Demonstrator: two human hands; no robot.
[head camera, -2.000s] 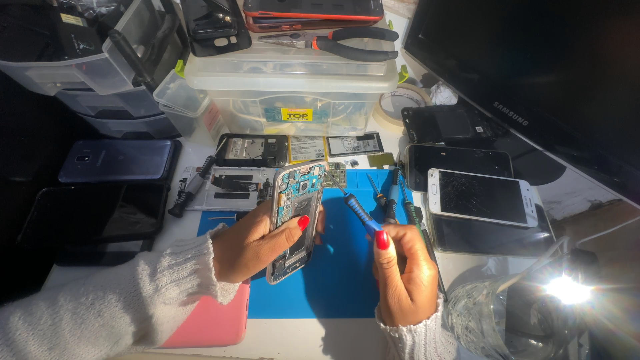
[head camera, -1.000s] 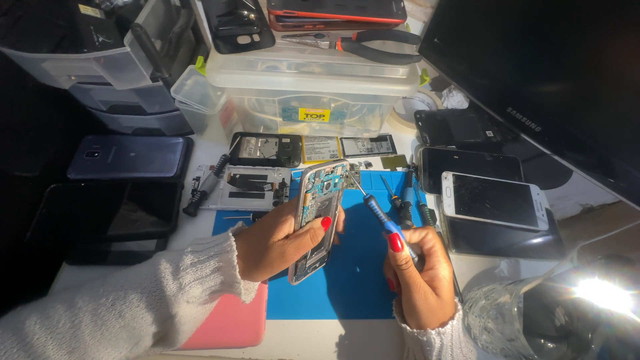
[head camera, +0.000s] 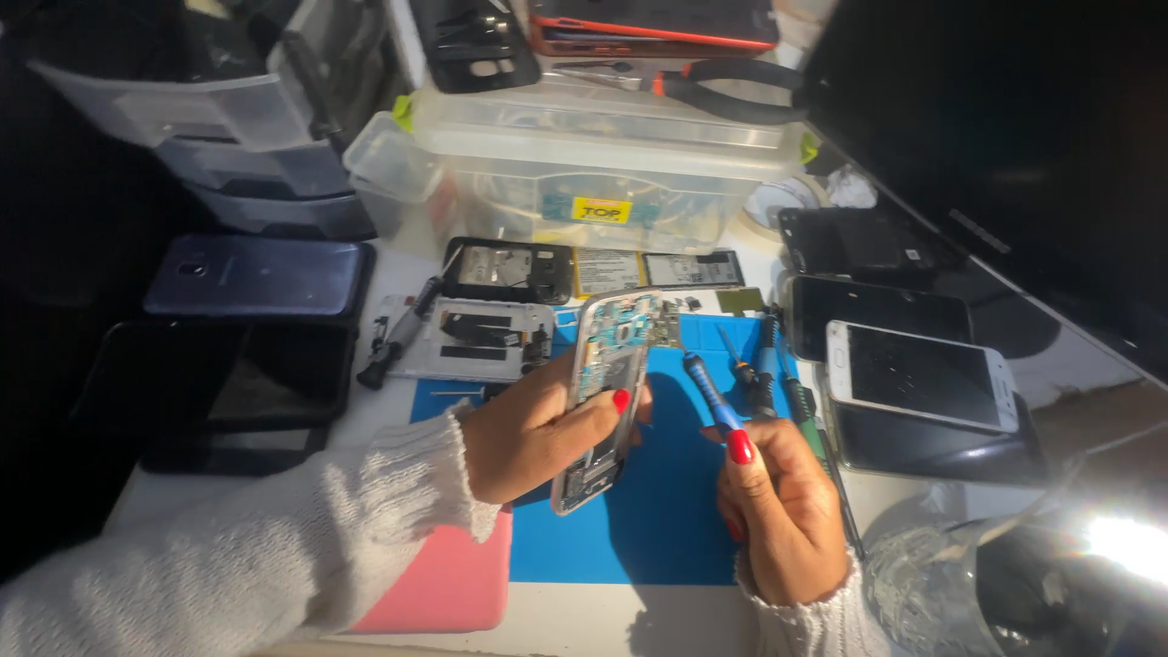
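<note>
My left hand grips an opened smartphone body, tilted up on its edge above a blue work mat, with the thumb across its exposed inner parts. A blue-handled precision screwdriver is held in my right hand, its shaft pointing up and left, just right of the phone. Whether the tip touches anything I cannot tell. A small circuit board shows behind the phone's upper edge. More small screwdrivers lie on the mat's right side, one with a green handle.
Behind the mat are a phone battery, a phone frame and a clear plastic box bearing pliers. Several phones flank the mat, a white one at right. A pink case lies front left, a glass vessel front right.
The phone body has turned more edge-on in my left hand. The screwdriver's tip end has moved away from the phone's upper edge since a second ago. Both hands keep their hold.
</note>
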